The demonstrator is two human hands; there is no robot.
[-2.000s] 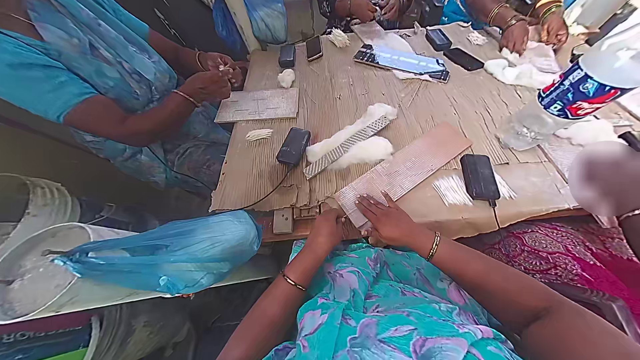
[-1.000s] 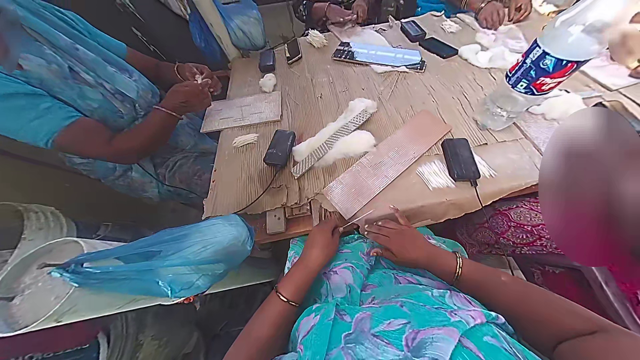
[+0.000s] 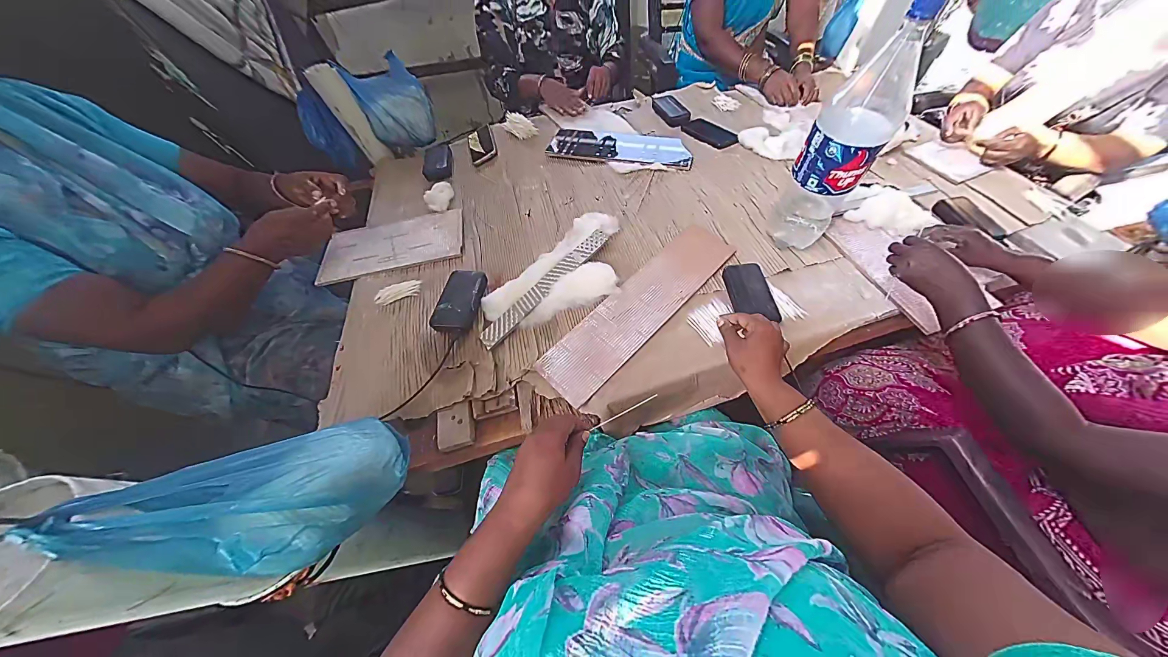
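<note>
My left hand (image 3: pixel 550 456), near the table's front edge, pinches a thin pale stick (image 3: pixel 624 413) that points up to the right. Farther right, my right hand (image 3: pixel 756 349) has its fingertips together at a bunch of thin white sticks (image 3: pixel 708 321), beside a black box-shaped device (image 3: pixel 751 292); whether it grips a stick is unclear. Between my hands and the table's middle lies a ribbed, pinkish rectangular board (image 3: pixel 636 315), tilted to the right. Left of it, a patterned strip (image 3: pixel 547 288) rests among white cotton (image 3: pixel 575 290).
A plastic bottle (image 3: pixel 844 137) stands at the back right of the cardboard-covered table (image 3: pixel 392 347). Another black device (image 3: pixel 458 301) with a cable sits left of the cotton. A blue plastic bag (image 3: pixel 228 502) is at my left. Several people work around the table with their own boards.
My right hand has moved from beside my left hand, over my lap, to the white sticks on the right. My left hand stays near the table's edge.
</note>
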